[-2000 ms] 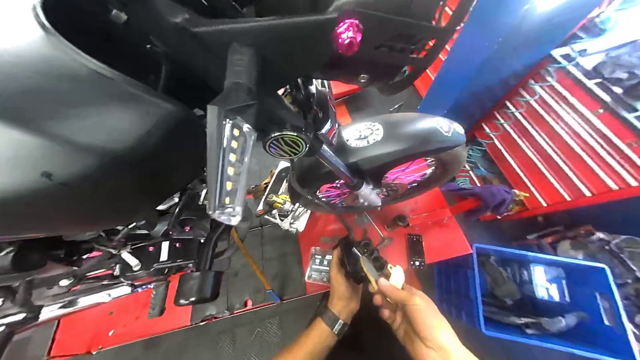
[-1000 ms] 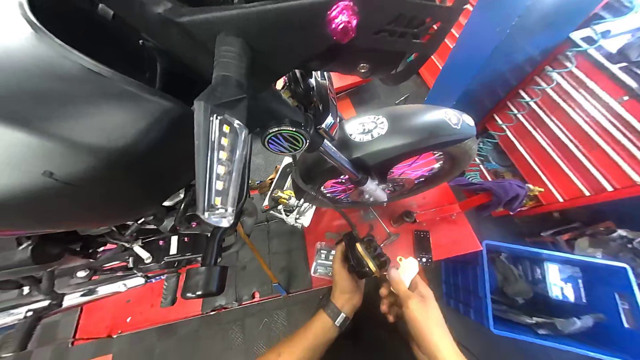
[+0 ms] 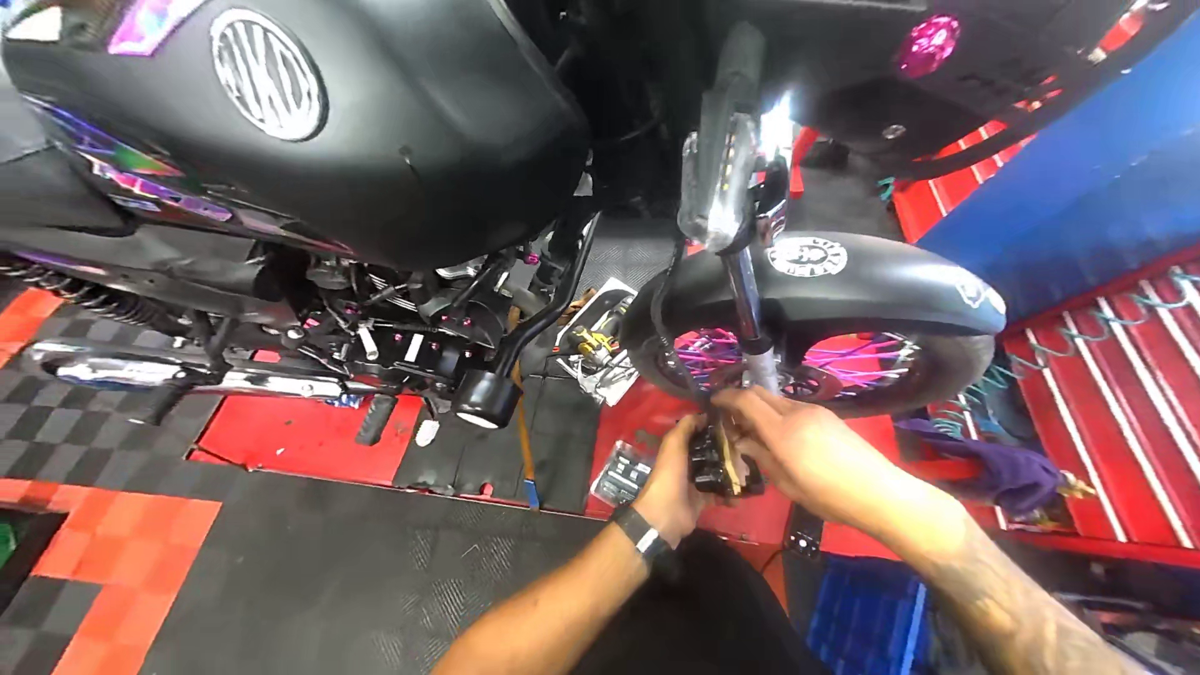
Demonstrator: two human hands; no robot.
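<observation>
My left hand (image 3: 673, 478), with a watch on its wrist, grips a black brake caliper (image 3: 710, 464) beside the motorcycle's front wheel. My right hand (image 3: 783, 436) is at the caliper's upper right side, its fingers bent against it; whether they hold something is hidden. A thin brass-coloured edge (image 3: 729, 455) shows between the hands. A dark hose (image 3: 662, 314) runs down near the fork leg (image 3: 750, 309) toward the caliper. Above the hands stands the front wheel with pink spokes (image 3: 853, 364) under a black fender (image 3: 881, 281).
The black fuel tank (image 3: 403, 131) and a turn signal (image 3: 720, 183) overhang from above. A clear parts case (image 3: 621, 473) lies on the red platform, left of my left hand. A blue bin (image 3: 867, 609) stands at lower right, a purple cloth (image 3: 1008, 473) and red tool cabinet (image 3: 1116, 403) at right.
My right hand has moved up along the caliper, closer to the wheel. The white thing seen at its fingers earlier is out of sight. The view has swung left.
</observation>
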